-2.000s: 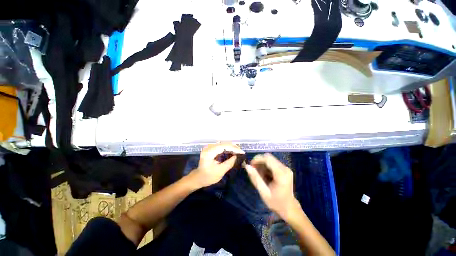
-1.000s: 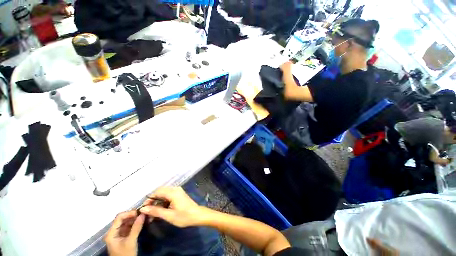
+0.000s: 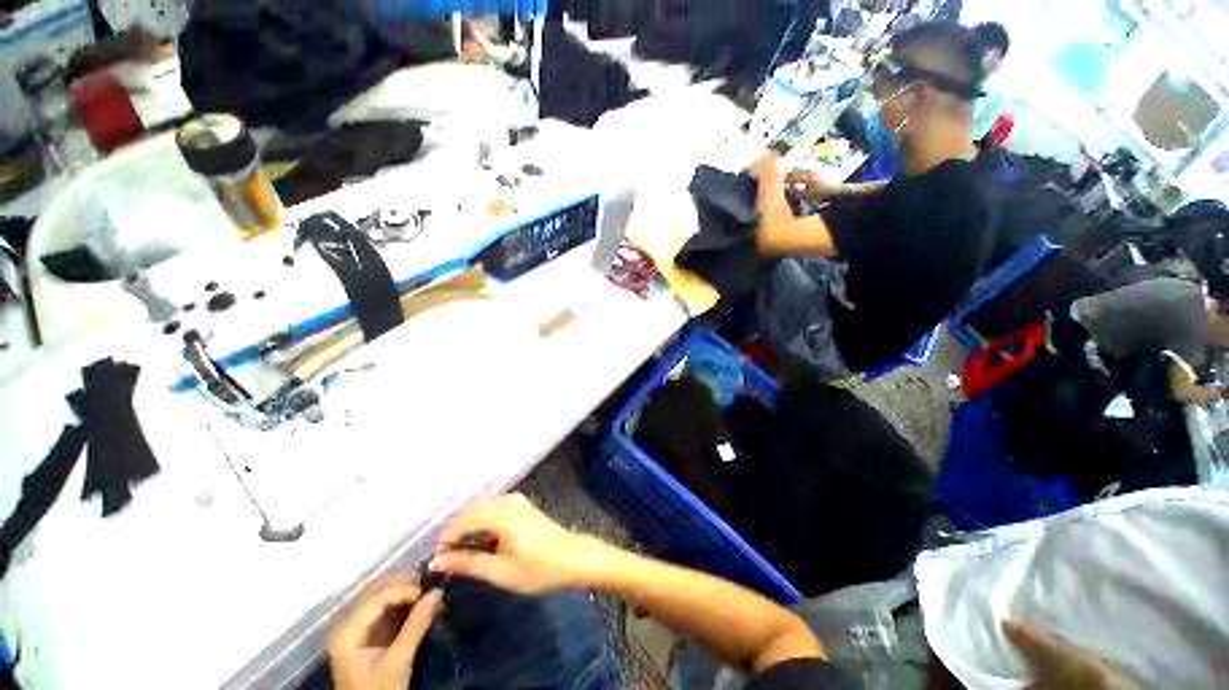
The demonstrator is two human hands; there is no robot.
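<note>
My left hand (image 3: 382, 630) is at the bottom, just off the table's front edge. My right hand (image 3: 506, 546) is beside it, up and to the right. The fingertips of both hands pinch a small black fabric piece (image 3: 433, 577) between them; it is mostly hidden by the fingers. The white sewing machine (image 3: 445, 276) lies beyond the hands, with a black cloth band (image 3: 353, 276) draped over its arm. Black cut strips (image 3: 115, 434) lie crossed on the table at the left.
A blue crate (image 3: 701, 506) of black pieces stands right of the table (image 3: 175, 593). A person in black (image 3: 917, 256) sits beyond it holding dark cloth. Pale cloth with another person's hand (image 3: 1058, 661) is at lower right. A jar (image 3: 229, 173) stands behind the machine.
Since two seconds ago the view has swung right, to the crate and the seated person. In the last second both hands have shifted slightly right in the picture, still pinching the small piece.
</note>
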